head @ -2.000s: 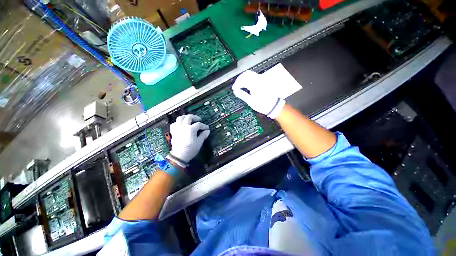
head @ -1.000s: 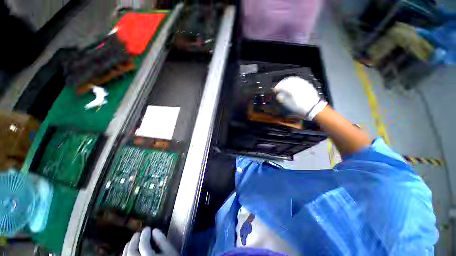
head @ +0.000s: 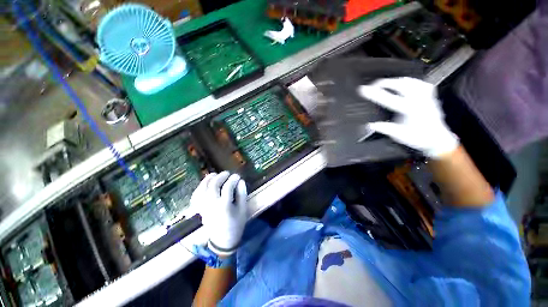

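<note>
My right hand [head: 408, 111], in a white glove, grips a black cover [head: 348, 120] and holds it tilted above the conveyor rail [head: 288, 174], right of a circuit board [head: 264, 130]. The cover is blurred by motion. That board lies uncovered in its dark carrier with brownish clips. My left hand [head: 222, 207], gloved, with a blue wrist strap, is over the conveyor's near rail, beside a second circuit board [head: 153, 177]. Its fingers are bent, and I see nothing clearly held in it. The cover hides part of a white sheet [head: 305, 93].
A black bin [head: 490, 141] with an orange-brown fixture [head: 410, 192] is at the right. A light blue fan [head: 137, 45], a parts tray [head: 219, 57] and a stacked fixture [head: 312, 14] stand on the green mat. More boards [head: 31, 264] lie at the lower left. A pinkish-purple shape is at the right edge.
My right hand has come from the bin to above the conveyor with a black cover in it. My left hand is now fully in view at the near rail. The view has turned back left.
</note>
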